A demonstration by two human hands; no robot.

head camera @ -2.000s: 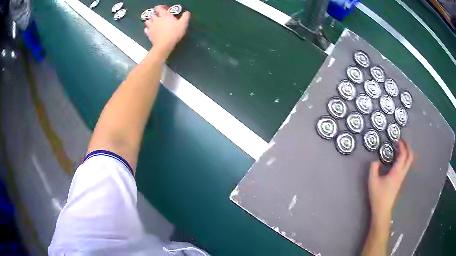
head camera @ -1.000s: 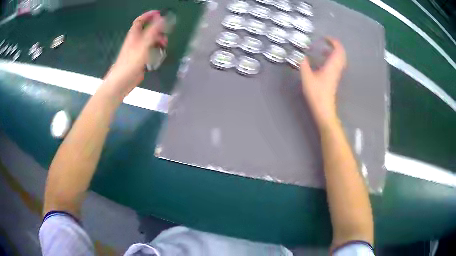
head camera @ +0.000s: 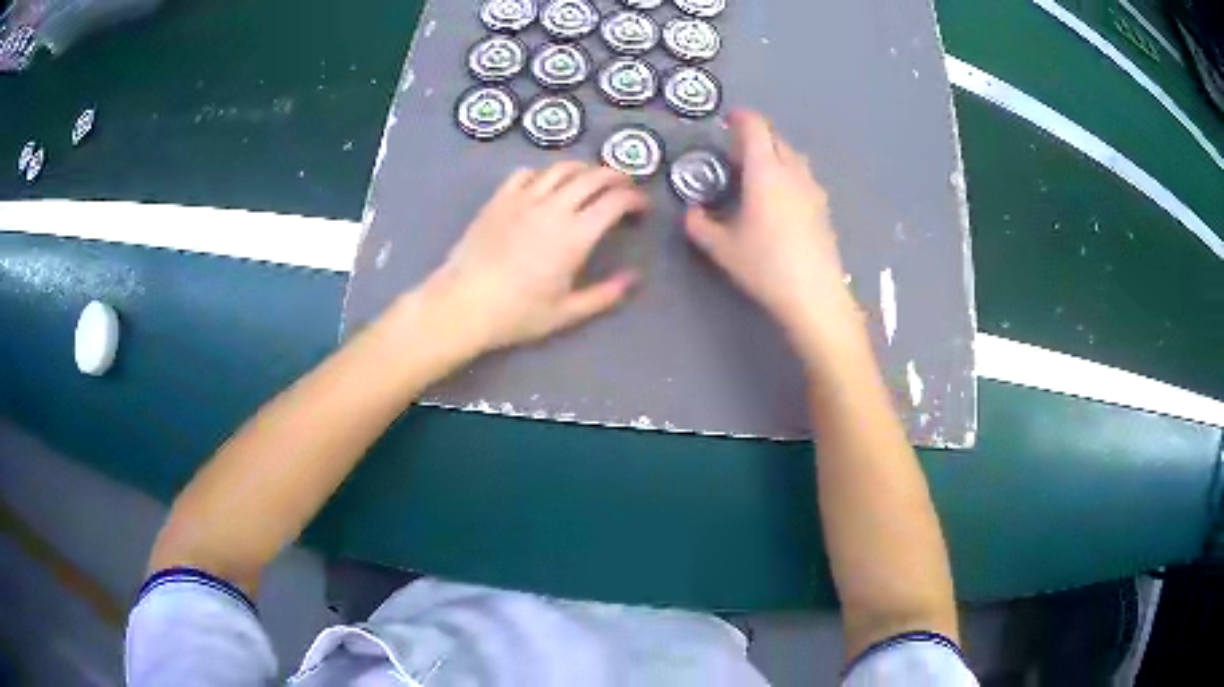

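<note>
Several round parts with silver rings and dark rims lie in close rows on the grey board [head camera: 631,356]. One round part [head camera: 632,152] lies just below the rows, beside my left fingertips. My left hand [head camera: 537,255] is over the board with its fingers and thumb apart and nothing seen between them. My right hand [head camera: 772,222] holds another round part [head camera: 699,176] between thumb and fingers, low at the board surface, just right of and below the first. The top of the rows is cut off by the picture's edge.
The board lies on a green surface [head camera: 201,463] with a white line [head camera: 175,228] running under it. A plain white round object [head camera: 97,338] lies at left. Two small parts [head camera: 83,125] are on the green belt at upper left, with a blurry shiny shape in the corner.
My left hand has come from the belt, where it held parts, to the board and is now open. A part lies by its fingertips. My right hand is now lower, beside it. The view has shifted.
</note>
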